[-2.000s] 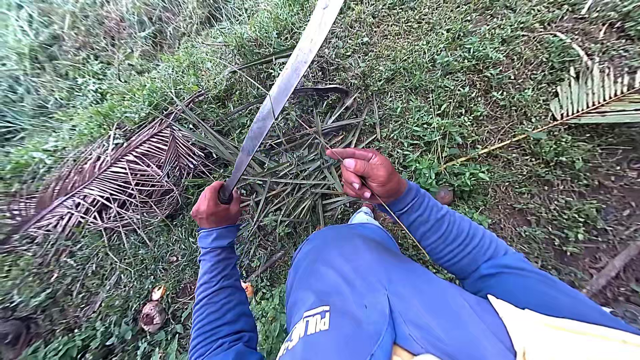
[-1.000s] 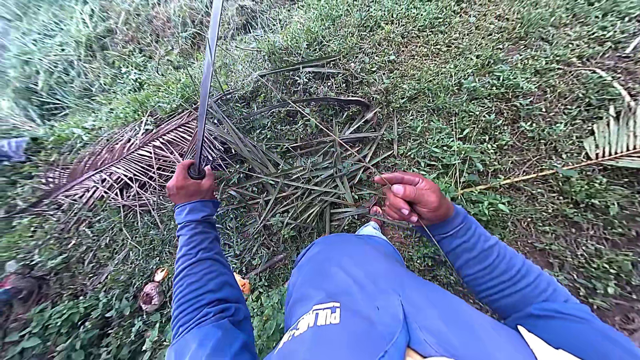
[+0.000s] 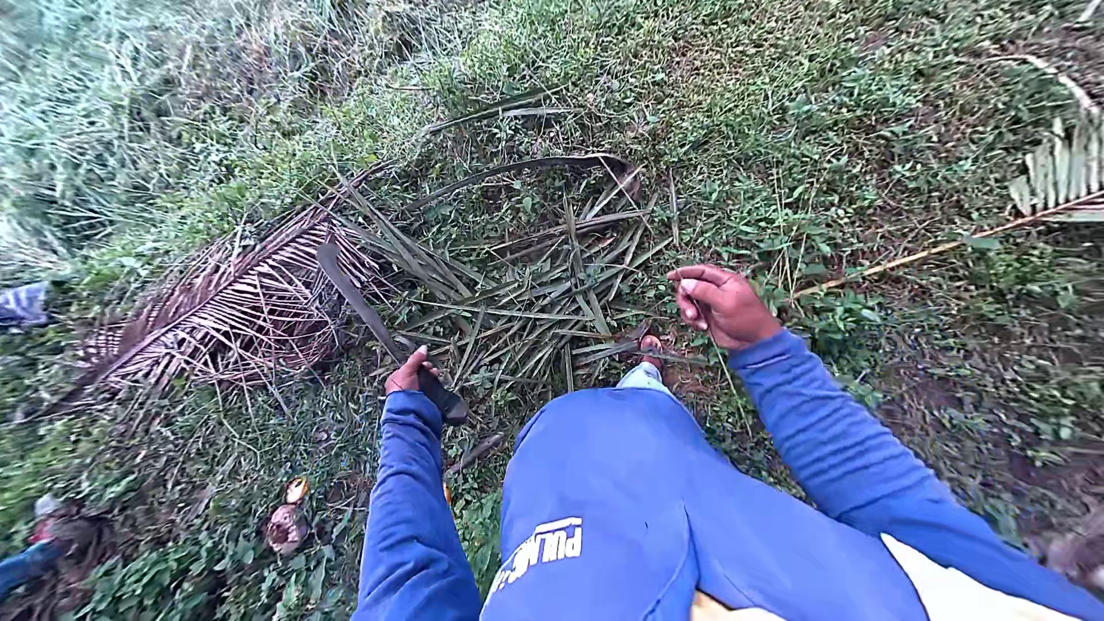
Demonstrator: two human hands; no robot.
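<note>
My left hand [image 3: 412,373] grips the dark handle of a machete [image 3: 360,304], its blade pointing up and left over a dry brown palm frond [image 3: 233,289]. My right hand [image 3: 724,306] is closed with thumb and forefinger together on a thin leaf rib [image 3: 731,373], which hangs below the fist; its upper part is hard to make out. Between and beyond the hands, cut green palm leaf strips [image 3: 552,302] lie in a loose heap on the grass, beside my foot [image 3: 651,347].
A palm frond with a yellowish stem [image 3: 931,251] lies at the right. A curved dark frond piece [image 3: 526,166] is beyond the heap. At the lower left are a brown husk-like object [image 3: 285,529] and a blue item [image 3: 30,565]; a greyish cloth-like item [image 3: 23,305] lies at the left edge.
The machete, upright before, has swung down and left, and my left hand has lowered toward my body. My right hand still holds the thin rib. The view has shifted somewhat.
</note>
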